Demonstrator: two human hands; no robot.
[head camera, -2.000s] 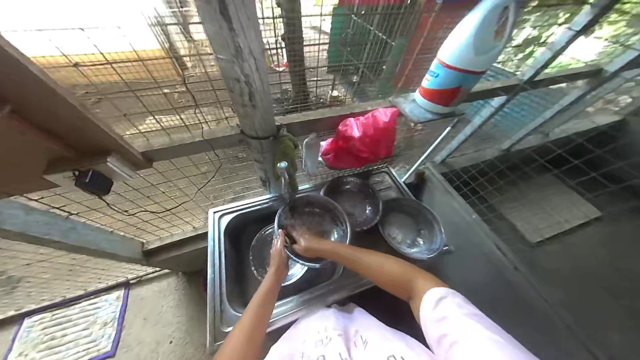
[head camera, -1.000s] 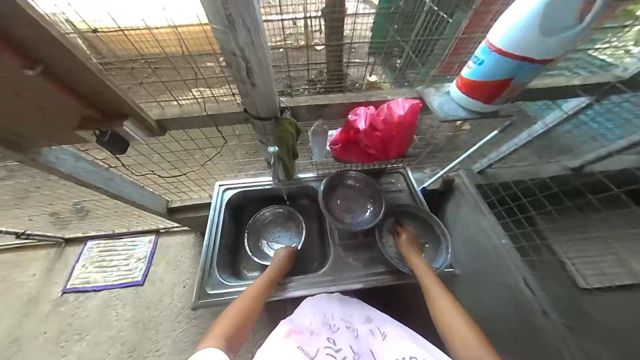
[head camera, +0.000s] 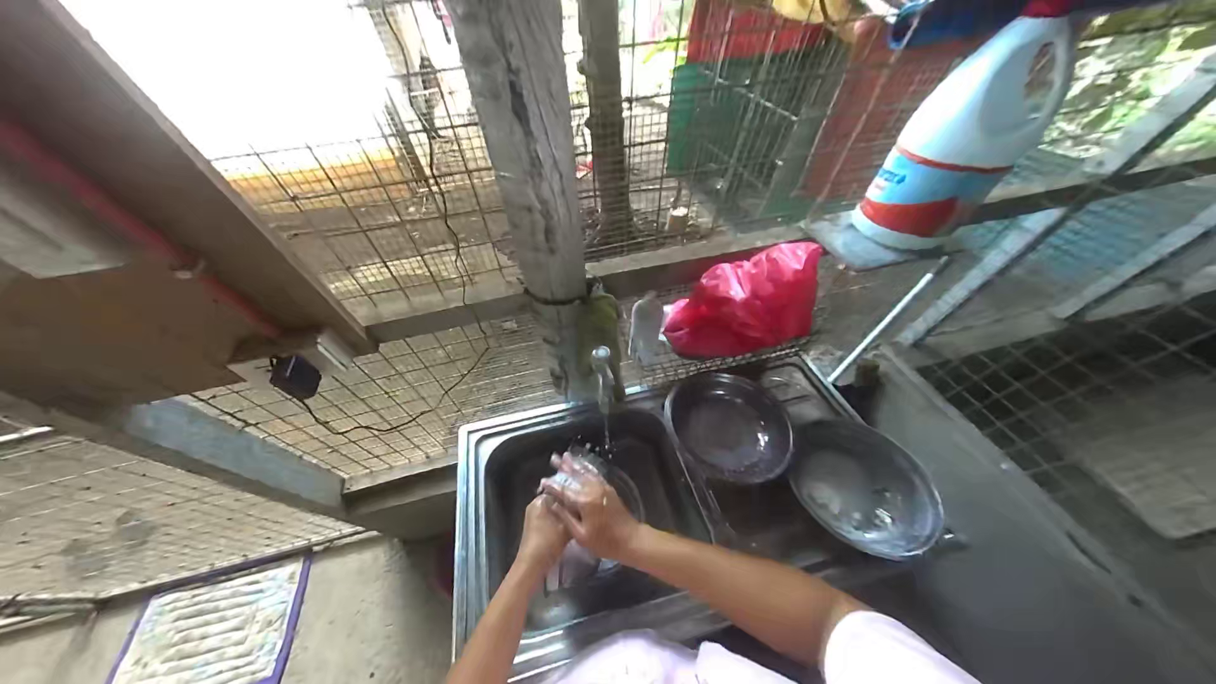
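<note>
Over the basin of the stainless steel sink (head camera: 473, 532), my left hand (head camera: 546, 532) and my right hand (head camera: 594, 508) are together, partly overlapping, with something pale and wet, perhaps suds, at the fingers. What they hold, if anything, cannot be told. Water runs from the faucet (head camera: 600, 356) just beyond them. A round bowl (head camera: 622, 494) lies in the basin beneath, mostly hidden by my hands. On the drainboard to the right rest a dark round basin (head camera: 730, 427) and a larger grey basin (head camera: 864, 489), both wet inside.
A wooden post (head camera: 532, 161) rises behind the faucet, with a green cloth (head camera: 597, 332) beside it. A red plastic bag (head camera: 750, 299) sits behind the drainboard. A white bleach-type jug (head camera: 959, 142) stands on a small ledge. Wire mesh surrounds the sink; a quilted mat (head camera: 223, 622) lies lower left.
My right hand has left the grey basin on the right and come over the sink beside my left hand. The view has shifted.
</note>
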